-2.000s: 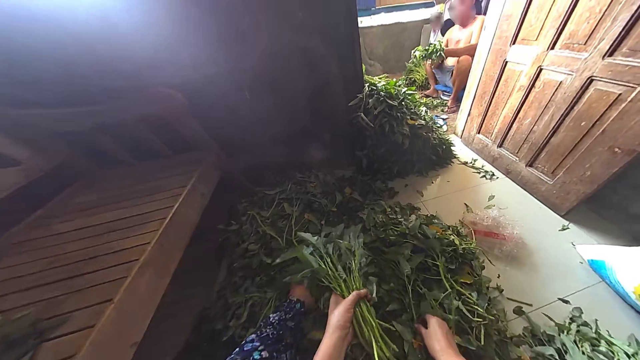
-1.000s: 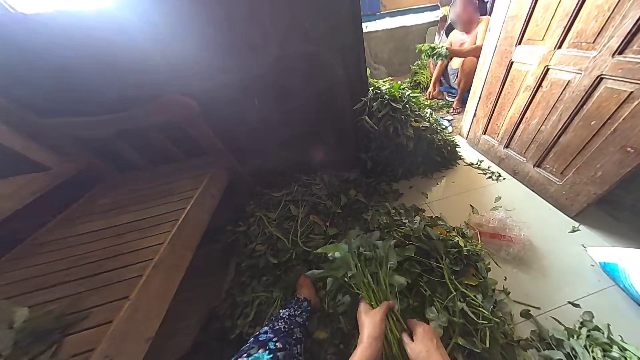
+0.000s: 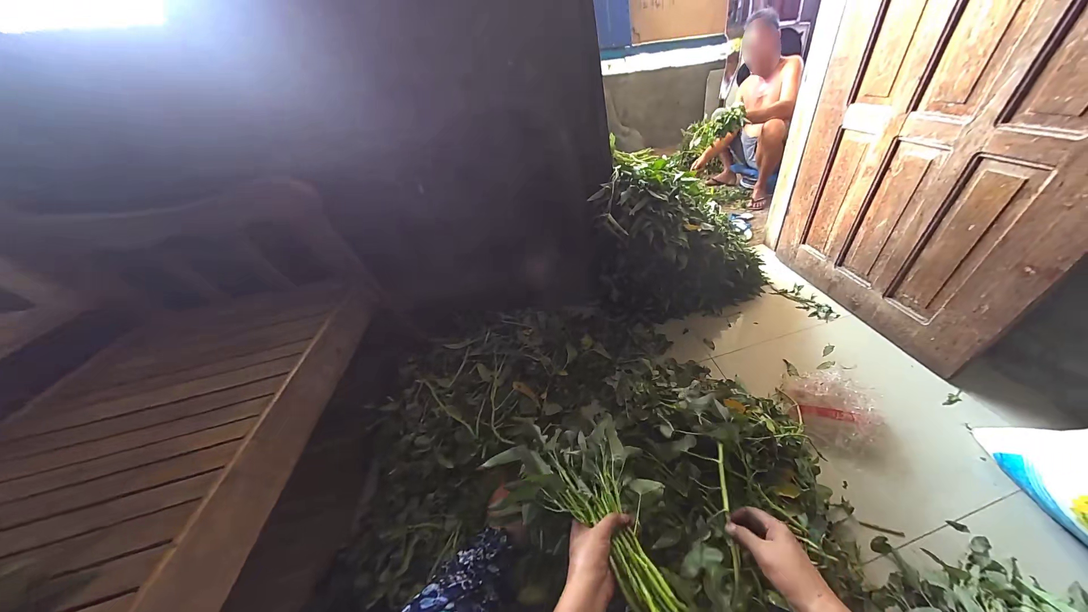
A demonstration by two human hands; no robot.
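Note:
My left hand [image 3: 595, 548] is closed around a bunch of leafy green stems [image 3: 625, 544], its leaves pointing up and away from me and its bare stalks toward me. To its right, my right hand [image 3: 769, 544] pinches a single long green stem [image 3: 723, 484] between thumb and fingers. Both hands are low in the view, over a wide heap of loose leafy greens [image 3: 544, 374] on the floor. My patterned dark blue trouser leg [image 3: 463, 578] shows left of the bunch, with part of a foot among the leaves.
A slatted wooden bench [image 3: 255, 433] stands at left. A tall pile of greens [image 3: 671, 238] lies by the dark wall, near a panelled wooden door [image 3: 943, 161]. Clear plastic [image 3: 837, 412] and a white-and-blue sack [image 3: 1033, 472] lie on tiles. Beyond the doorway a seated person [image 3: 769, 102] handles greens.
My hands were together at the bunch one second ago. Now my right hand is apart from it, to the right, holding a single stem. My left hand still holds the bunch.

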